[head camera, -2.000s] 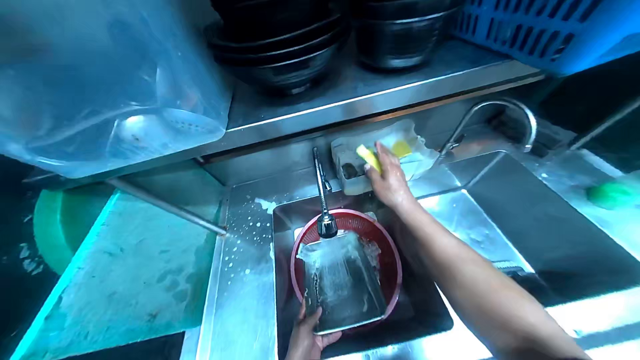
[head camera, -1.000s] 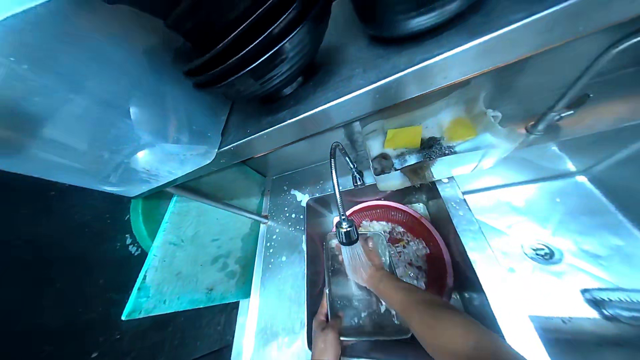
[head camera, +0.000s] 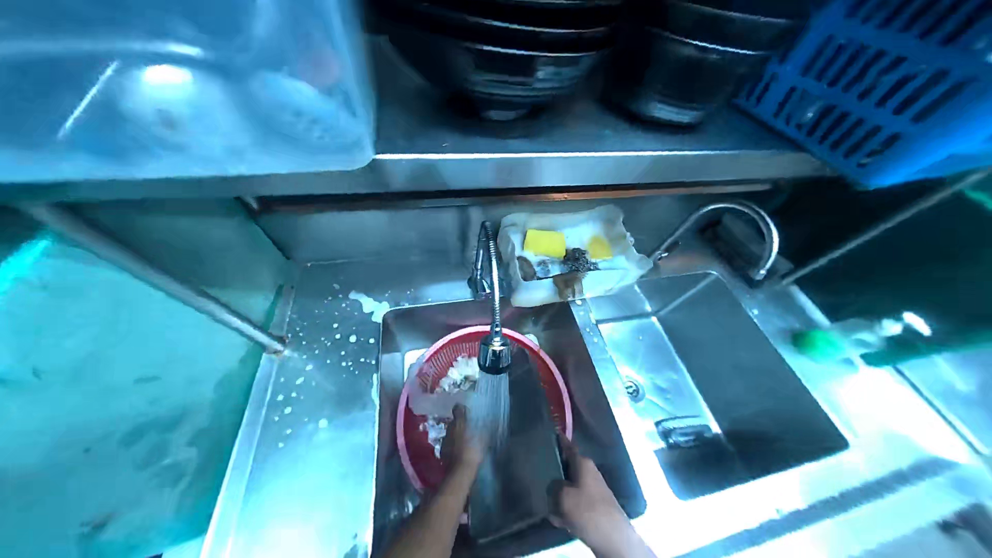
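My right hand (head camera: 581, 492) grips the right edge of a dark rectangular pan (head camera: 515, 473), which is tilted over a red plastic colander (head camera: 564, 387) in the left sink basin. Water falls from the spray head of a flexible faucet (head camera: 494, 353) onto the pan's left part. My left hand (head camera: 463, 442) is at the pan's left side beside the stream; its fingers are blurred, and whether they grip the pan cannot be told. Pale scraps (head camera: 461, 373) lie in the colander. Behind the faucet, a whitish tray (head camera: 535, 293) holds a yellow sponge (head camera: 545, 243), another yellow piece and a dark scourer (head camera: 577, 260).
A steel shelf (head camera: 589, 164) runs above the sink, bearing stacked black bowls (head camera: 535, 70), a blue plastic basket (head camera: 891, 93) and a translucent plastic bin (head camera: 178, 93). The right basin (head camera: 759, 387) has a curved faucet (head camera: 744, 208) behind it. A metal bar (head camera: 163, 279) slants at left.
Two seconds ago my right hand held a yellow sponge over the tray; now it holds the pan's right edge. My left hand has left the pan's near edge. Water, not seen running at first, now runs.
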